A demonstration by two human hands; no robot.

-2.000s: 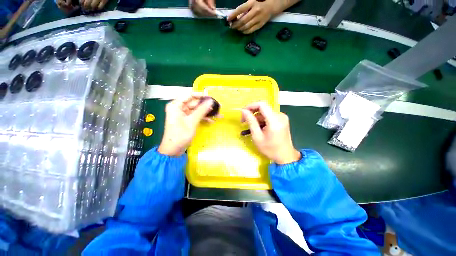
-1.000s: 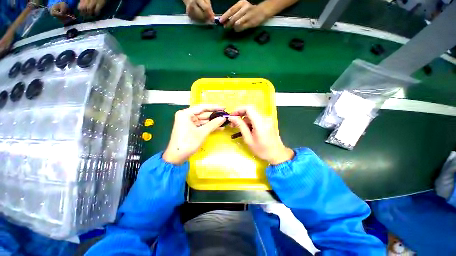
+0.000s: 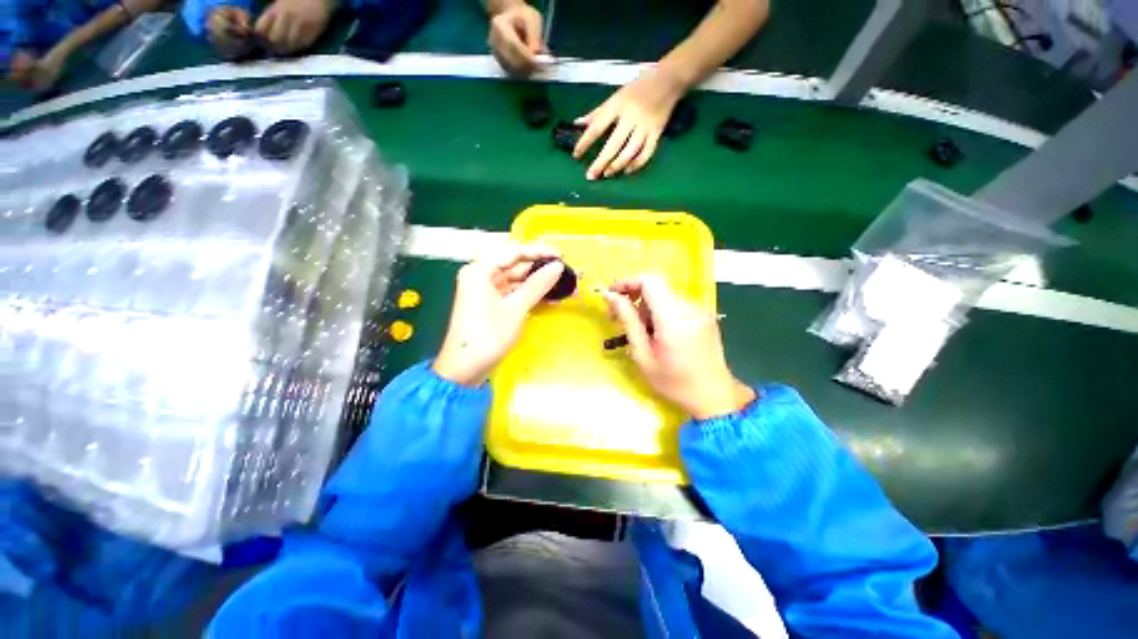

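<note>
My left hand (image 3: 489, 312) holds a round black part (image 3: 558, 278) between thumb and fingers above the yellow tray (image 3: 587, 431). My right hand (image 3: 674, 343) is just to its right, apart from the part, with fingers curled. A thin dark stick-like tool (image 3: 615, 342) sticks out from under the right fingers. The right thumb and index fingertips are pinched near each other; whether a tiny piece is between them is too small to tell.
Clear blister trays (image 3: 162, 312) are stacked at left, with round black parts on top. Two small yellow pieces (image 3: 401, 331) lie beside them. A zip-lock bag (image 3: 924, 281) with white packets lies right. Opposite, another person's hand (image 3: 628, 125) reaches over black parts on the green line.
My hands met at the black part one second ago and are now apart. The person opposite has reached a hand forward onto the line. The whole view has shifted slightly.
</note>
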